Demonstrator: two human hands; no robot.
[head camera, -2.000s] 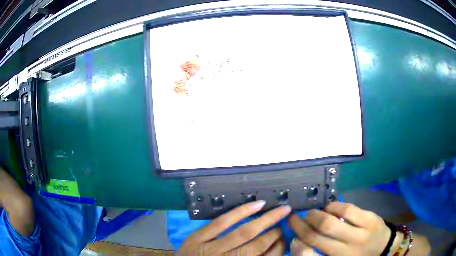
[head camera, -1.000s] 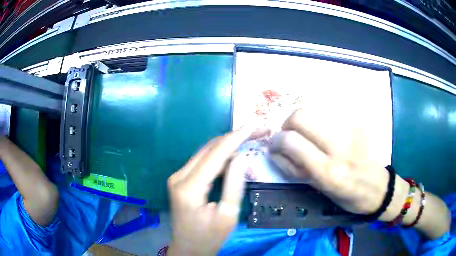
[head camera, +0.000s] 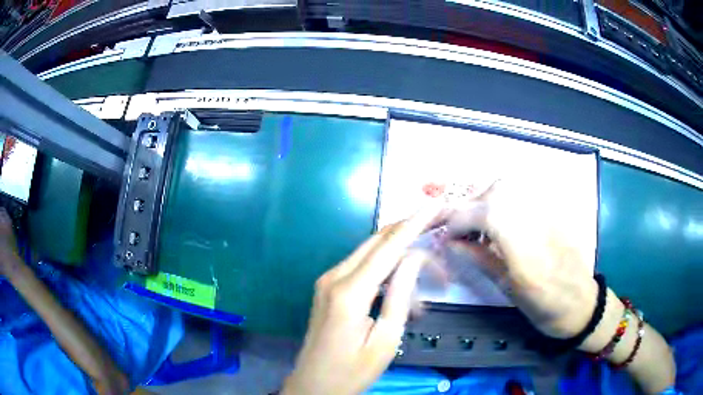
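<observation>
Tiny orange-red components (head camera: 434, 189) lie on the white pad (head camera: 563, 173), partly hidden by my hands. My left hand (head camera: 366, 301) reaches over the pad's left part, fingers extended towards the pile. My right hand (head camera: 539, 258) is over the middle of the pad, its fingertips blurred near the left ones. Whether either hand pinches a component cannot be told. The black carrier fixture (head camera: 455, 339) lies along the pad's near edge, its slots partly showing and its right end under my right wrist.
A second slotted fixture (head camera: 141, 193) stands at left beside a grey arm (head camera: 62, 116). A green label (head camera: 181, 290) and blue tape lie on the mat (head camera: 254, 231). A conveyor belt (head camera: 308, 75) runs beyond. Another person's arm (head camera: 54, 320) is at lower left.
Since two seconds ago, my hands have moved from the fixture's near edge up over the pad. The view has shifted, showing more conveyor and the left side. My hands stay over the pad since one second ago.
</observation>
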